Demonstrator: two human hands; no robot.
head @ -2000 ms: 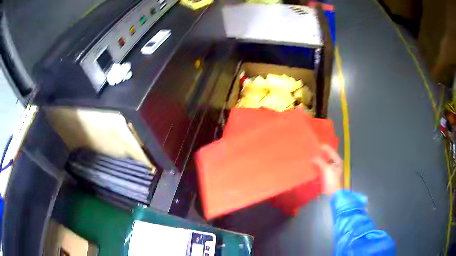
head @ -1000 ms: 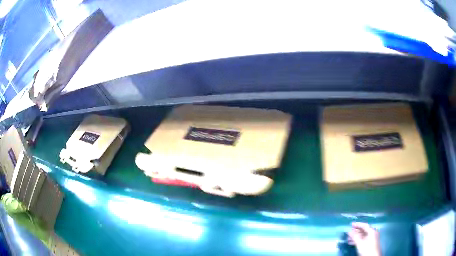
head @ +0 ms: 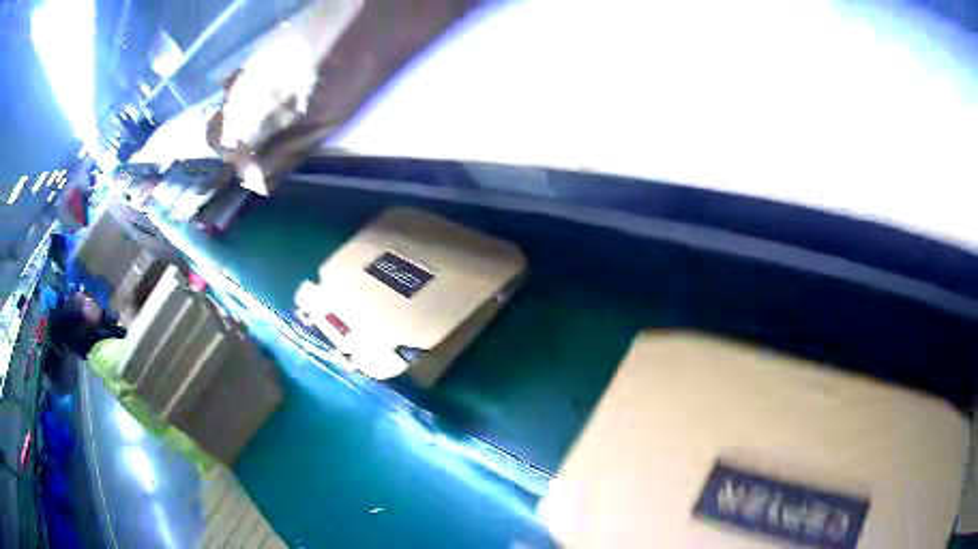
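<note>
A brown carton [head: 429, 273] with a black label lies on the dark green conveyor belt [head: 547, 370], left of centre. Its notched flap edge sticks out towards the teal worktop, with a small red patch showing there. A larger brown carton [head: 794, 429] with a black label lies nearer, at the lower right, cut off by the bottom edge. Its near side is out of the picture or blurred. Neither of my hands is in view.
A teal worktop [head: 343, 450] runs along the belt's near edge. Upright brown cardboard sheets [head: 204, 365] and yellow-green material [head: 123, 386] stand at the left. A white shelf [head: 686, 118] overhangs the belt. A person [head: 86, 322] is at the far left.
The view has swung left along the belt. My hand, seen near the worktop at the lower right a second ago, has left the picture. The red boards held two seconds ago are out of view.
</note>
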